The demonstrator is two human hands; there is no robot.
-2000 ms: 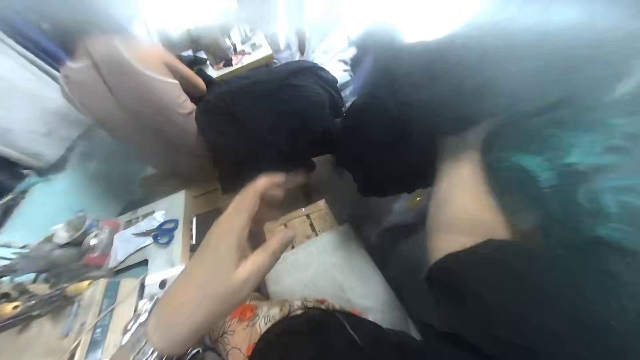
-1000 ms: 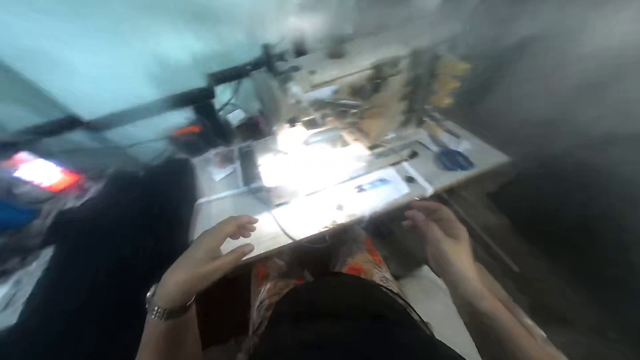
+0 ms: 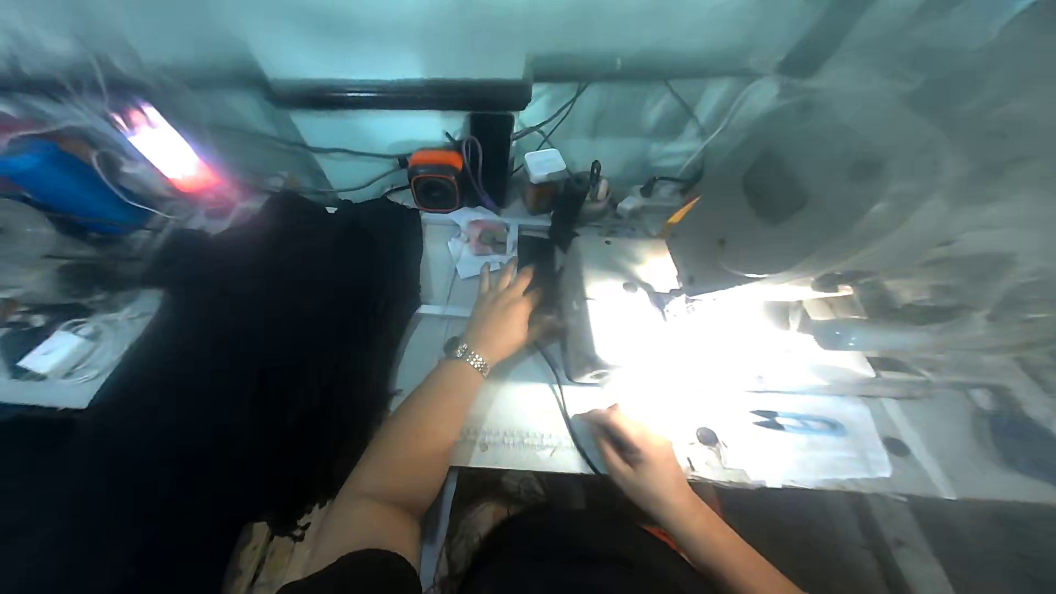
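My left hand [image 3: 505, 313], with a metal wristwatch, reaches over the sewing table [image 3: 511, 412] beside the left end of the sewing machine [image 3: 586, 305]. Its fingers are spread near a dark object whose kind I cannot tell, close to some white papers [image 3: 477, 262]. My right hand [image 3: 635, 454] is over the front edge of the table, fingers curled; whether something dark is inside them is unclear. A black cable [image 3: 563, 404] runs between both hands. Right of it, blue thread snips [image 3: 799, 423] lie on a white sheet. Glare hides the needle area.
A large heap of black fabric [image 3: 272, 346] stands left of the table. At the back are an orange and black speaker [image 3: 436, 181], a white charger [image 3: 544, 167] and several cables. A bright lamp [image 3: 169, 153] shines at the upper left. A white adapter [image 3: 58, 355] lies far left.
The view has swung from the aisle with another person to the sewing table. Since one second ago my left hand has reached farther back over the table and my right hand's fingers have curled in.
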